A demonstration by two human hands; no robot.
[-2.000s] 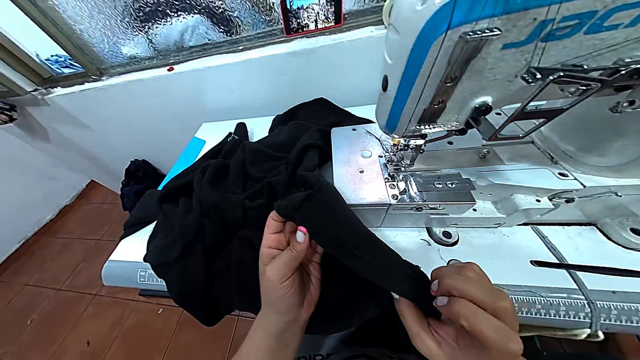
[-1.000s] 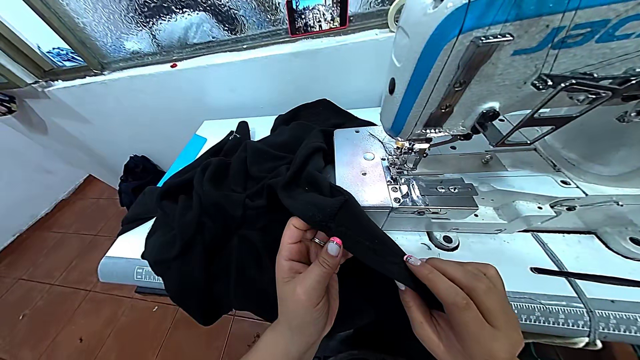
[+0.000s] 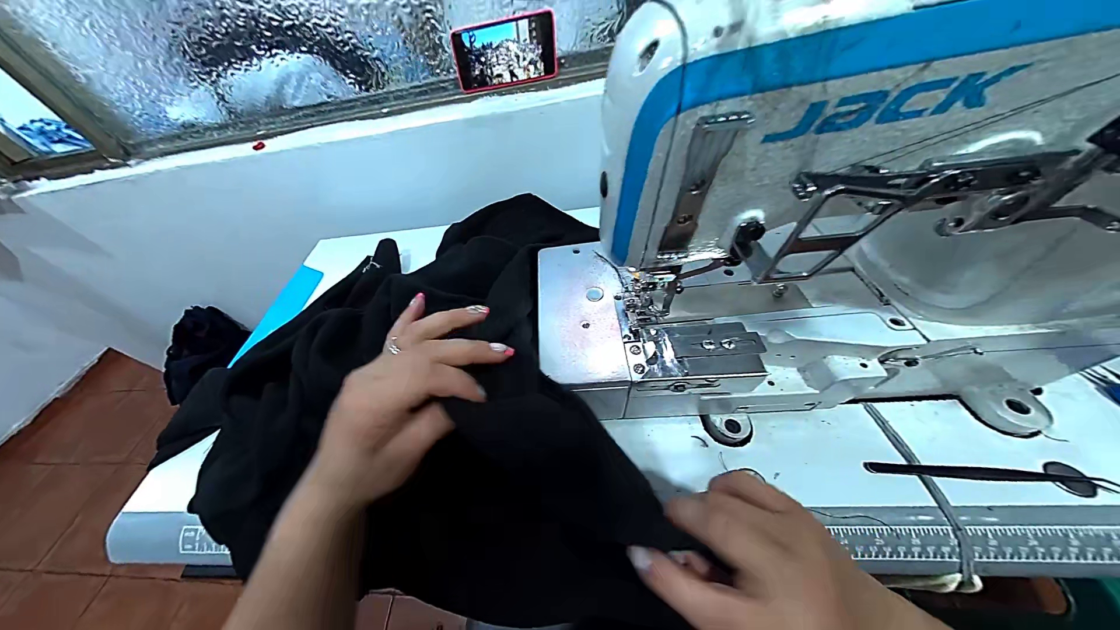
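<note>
A black fabric garment (image 3: 499,472) lies bunched over the left end of the sewing table and hangs past its front edge. On the folds rests my left hand (image 3: 411,385), fingers spread and palm down, left of the machine's metal bed plate (image 3: 582,324). My right hand (image 3: 735,542) pinches the garment's edge between thumb and fingers near the table's front edge; it is slightly blurred. The Jack industrial sewing machine (image 3: 787,131) stands at the right, with its needle and presser foot area (image 3: 652,297) above the bed. No fabric is seen under the foot.
Black tweezers (image 3: 954,472) lie on the table (image 3: 814,446) at the right, across a cord. A ruler strip (image 3: 1006,544) runs along the front edge. A phone (image 3: 505,51) stands on the window ledge. Dark cloth (image 3: 201,341) is beyond the table's left end.
My left hand has let go of the strip-like edge it held and moved up and left onto the folds, fingers spread. My right hand still holds the fabric edge.
</note>
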